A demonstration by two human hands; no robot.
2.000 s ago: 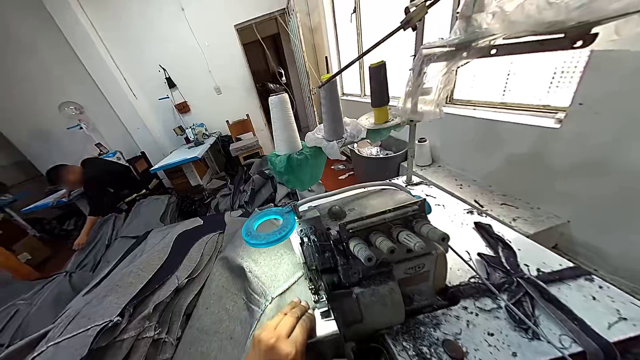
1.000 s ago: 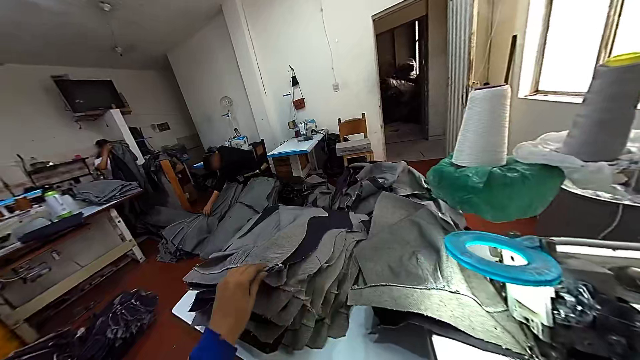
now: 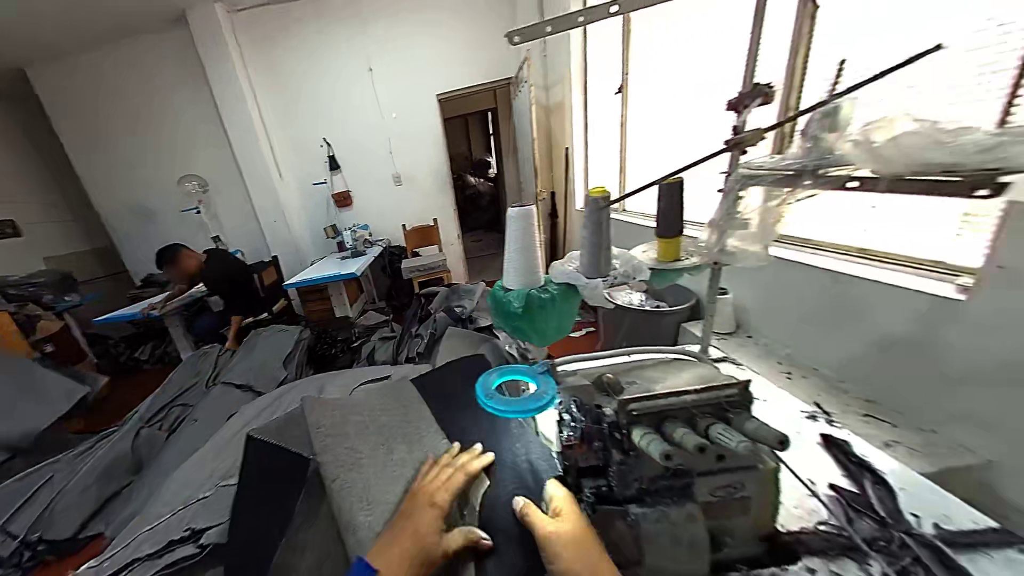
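Note:
Dark denim fabric [image 3: 512,464] lies under the blue ring lamp [image 3: 516,392], at the left side of an overlock sewing machine [image 3: 680,456]. My left hand [image 3: 436,512] rests on the cloth with its fingers spread, beside a folded grey piece [image 3: 372,456]. Close to the machine's front left, my right hand [image 3: 564,528] has its thumb and a finger at the right edge of the dark fabric; the fingers beneath are hidden, so its hold is unclear. The needle area is partly hidden by machine parts.
Grey fabric pieces [image 3: 184,464] are heaped at the left. Thread cones, one white [image 3: 524,248], stand behind the machine. A metal thread stand [image 3: 720,240] rises at the right, above dark scraps [image 3: 872,496]. A person [image 3: 216,288] bends over cloth at the far left.
The view has swung back right to the machine. My left hand has moved from the fabric pile to the cloth beside the machine. Dark fabric now lies under the ring lamp, and my right hand is in view.

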